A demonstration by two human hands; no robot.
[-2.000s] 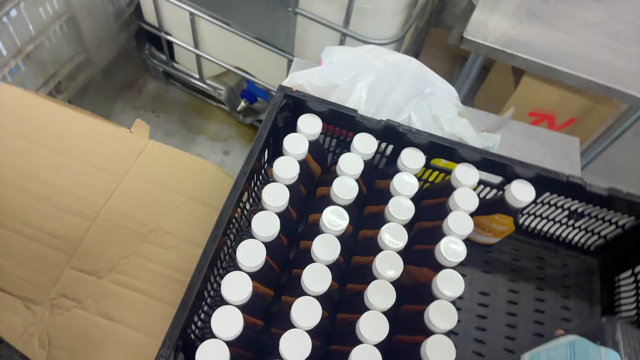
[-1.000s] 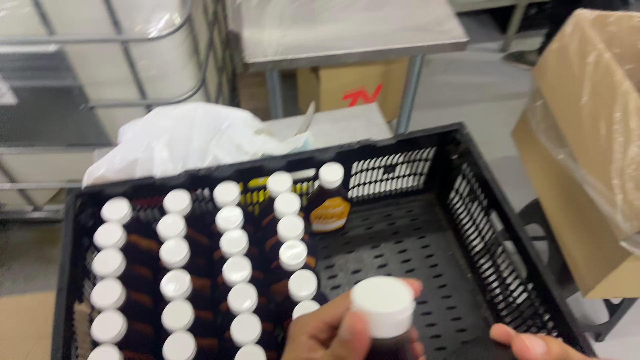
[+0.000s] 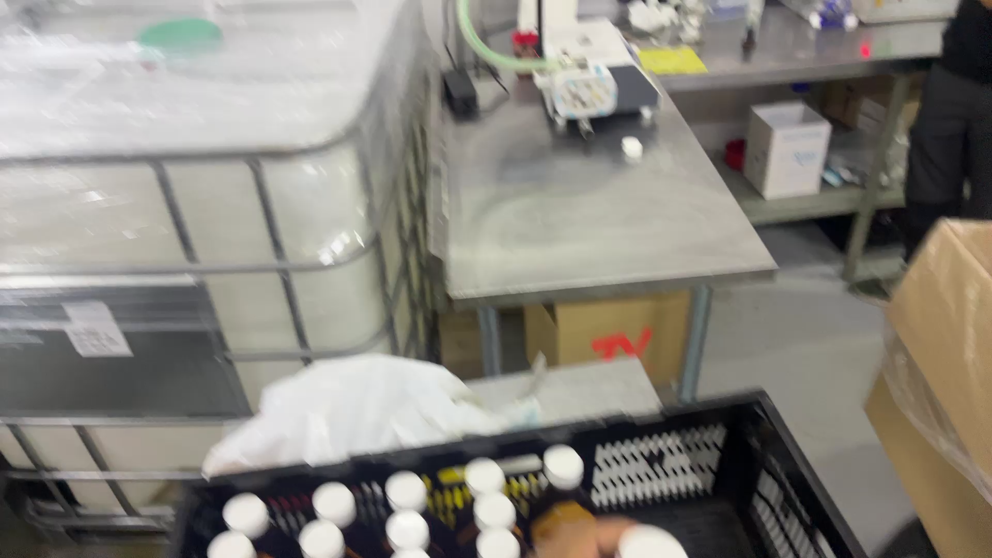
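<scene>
A black plastic crate (image 3: pixel 763 415) spans the bottom of the head view. Rows of dark bottles with white caps (image 3: pixel 407 530) stand in its left part. One bottle with a yellow-orange label (image 3: pixel 563 511) ends the back row on the right. Low in the crate, beside that bottle, my left hand (image 3: pixel 612 535) shows only in part, with its fingers at a white-capped bottle (image 3: pixel 651 542) cut off by the bottom edge. Blur and the frame edge hide most of the hand. My right hand is out of view.
A caged white bulk container (image 3: pixel 310 217) stands left. Behind the crate are a white plastic bag (image 3: pixel 364 411) and a steel table (image 3: pixel 589 225) with a pump device (image 3: pixel 581 93) and a small white cap (image 3: pixel 632 147). A cardboard box (image 3: pixel 945 372) and a person (image 3: pixel 945 124) are right.
The view has swung up and right from the crate toward the steel table. My right hand, at the crate's right part a second ago, has left the view.
</scene>
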